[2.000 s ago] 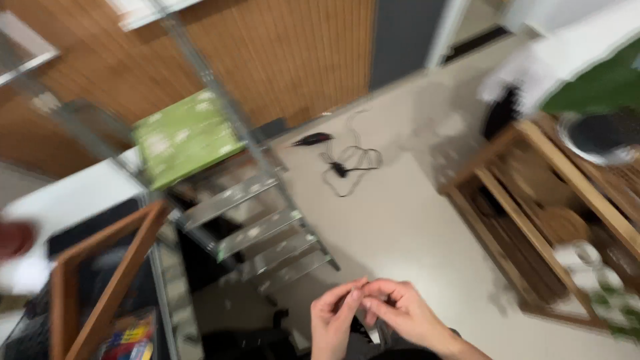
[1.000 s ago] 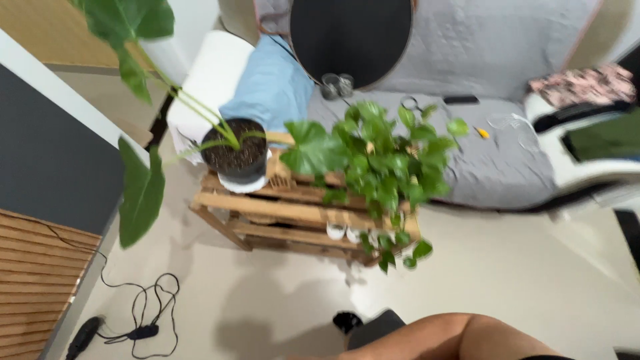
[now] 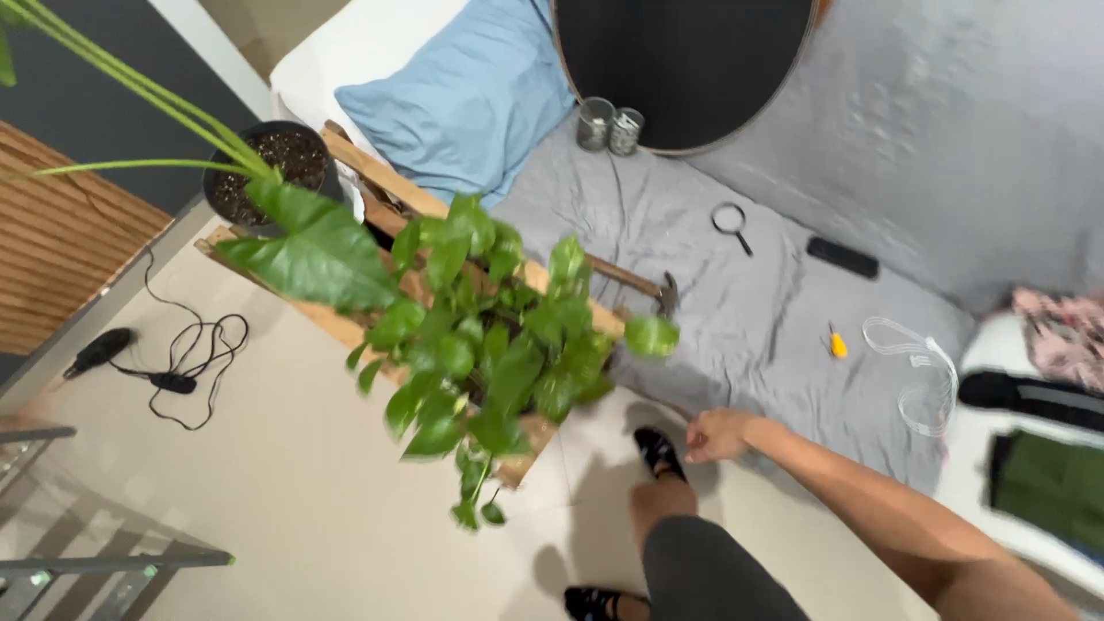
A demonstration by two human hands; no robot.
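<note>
My right hand [image 3: 718, 435] hangs beside the front edge of the grey-covered sofa [image 3: 742, 345], with curled fingers; whether anything is in it I cannot tell. My left hand is out of view. A claw hammer [image 3: 666, 293] lies on the grey cover, its handle partly behind the leafy potted plant [image 3: 509, 354]. Further along the cover are a magnifying glass [image 3: 729, 220], a black case [image 3: 843, 258], a small yellow-handled tool [image 3: 837, 346] and a coiled white cable [image 3: 927, 345]. Two glass jars [image 3: 595, 123] of small pieces stand by a round black panel [image 3: 681, 60].
A wooden plant stand [image 3: 539, 444] carries the plants, one in a black pot [image 3: 297, 155]. At left, a black corded tool [image 3: 102, 349] and its cable lie on the floor near a metal stepladder [image 3: 112, 565]. A blue pillow [image 3: 470, 95] rests at the sofa's end.
The view has swung from the stepladder to the sofa and come nearer to it. My hands were together in front of me two seconds ago; now my right hand is low by the sofa.
</note>
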